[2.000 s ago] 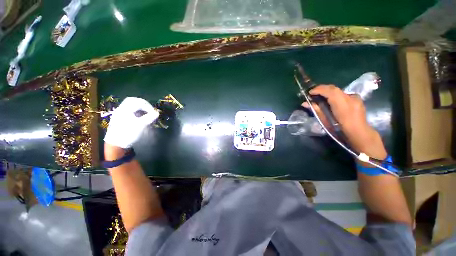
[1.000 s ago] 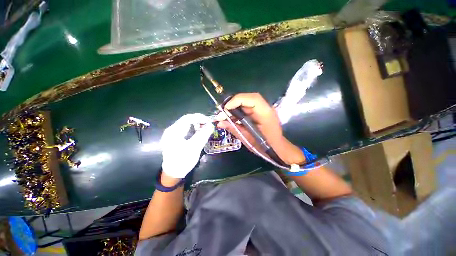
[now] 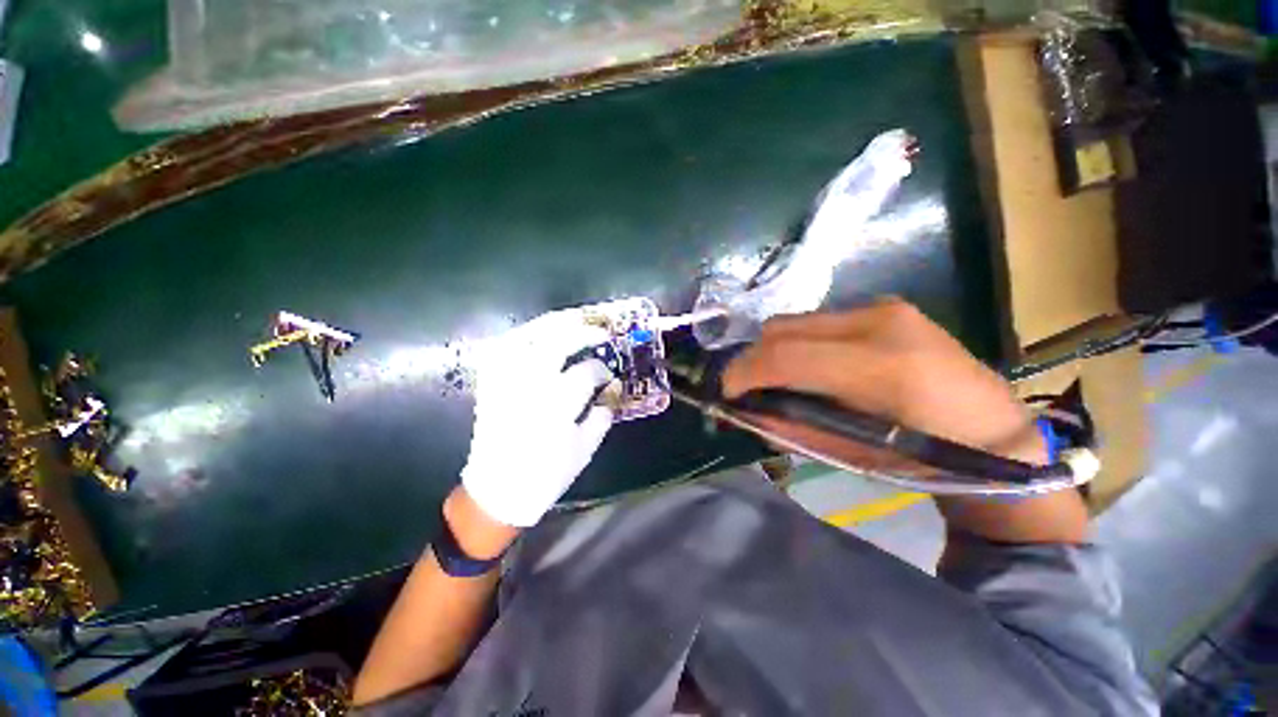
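Note:
A small white square housing with a circuit board (image 3: 642,367) lies in front of me, its cord running right to a bagged cable (image 3: 827,252) in crinkled clear plastic. My gloved left hand (image 3: 540,406) is at the housing's left side, fingers over its edge; a dark piece shows at the fingertips, too blurred to name. My bare right hand (image 3: 883,378) holds the soldering iron (image 3: 897,446) by its dark handle, with the pale tube along it. The iron points left at the housing's right side; its tip is hard to make out.
Joined brass contact strips (image 3: 306,340) lie left on the dark green bench, with more strips (image 3: 87,420) by the gold-and-black contact pile (image 3: 28,539). A clear plastic hood (image 3: 421,49) stands beyond the taped rail (image 3: 266,147). A cardboard box (image 3: 1044,196) and dark block (image 3: 1191,210) are at right.
The left hand is now at the housing's left side. The right hand has moved right and turned the iron from pointing up to pointing left at the housing. The camera view has shifted.

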